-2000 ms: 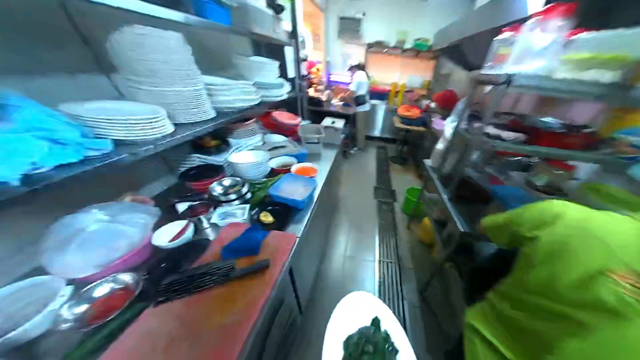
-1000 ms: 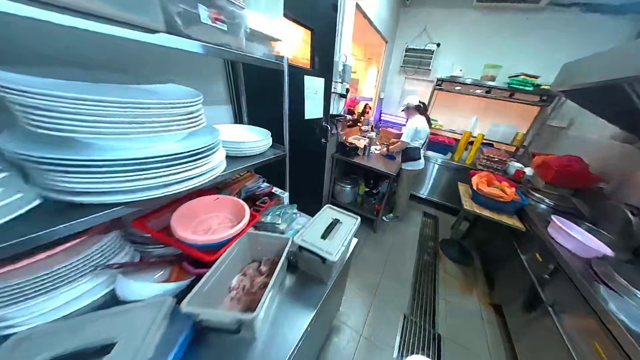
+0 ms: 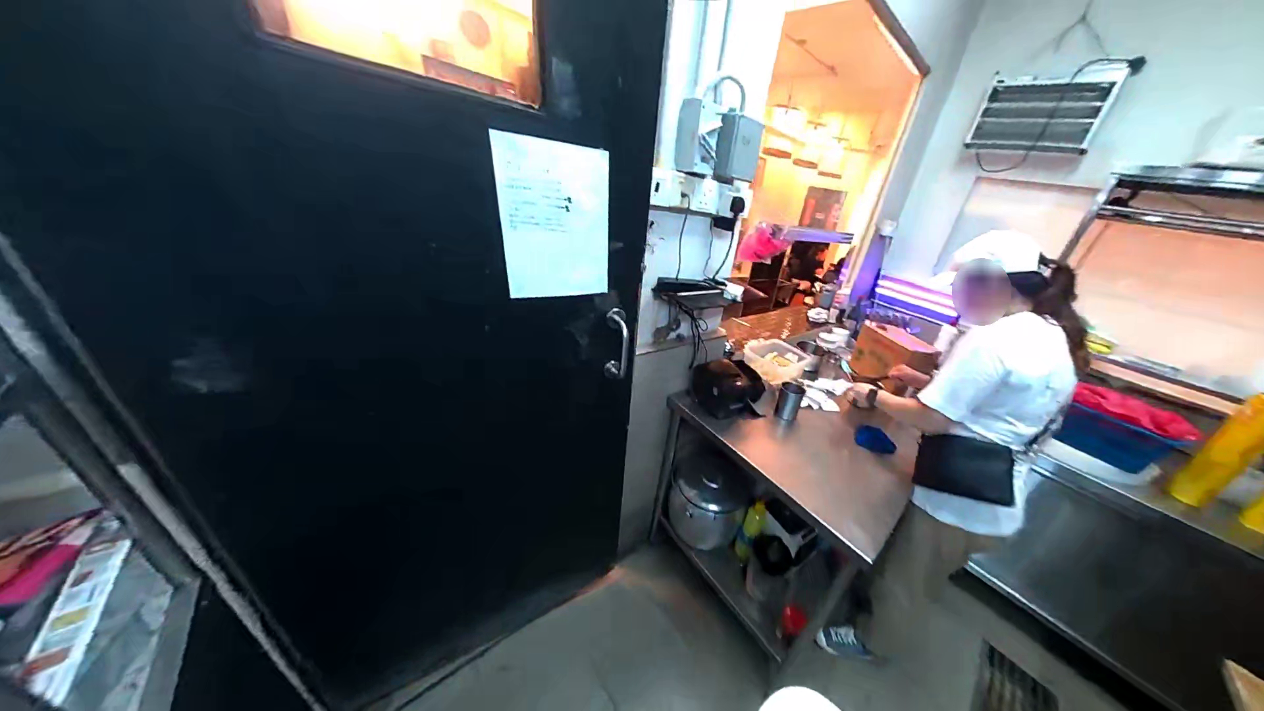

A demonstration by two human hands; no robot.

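Note:
Neither of my hands shows in the head view. At the bottom edge only the white rim of a plate pokes into view; what holds it is hidden. A black door fills the left and middle, with a metal pull handle at its right side and a paper sheet bearing writing fixed above. Right of the door stands a stainless steel table.
A person in a white shirt works at the table's far side. A lidded metal pot sits on its lower shelf. A steel counter lies at the right, near a floor drain grate. A shelf frame borders the left.
The view has moved forward along the aisle and turned left to the door. The plate, seen two seconds ago with dark green leaves on it, now shows only its rim.

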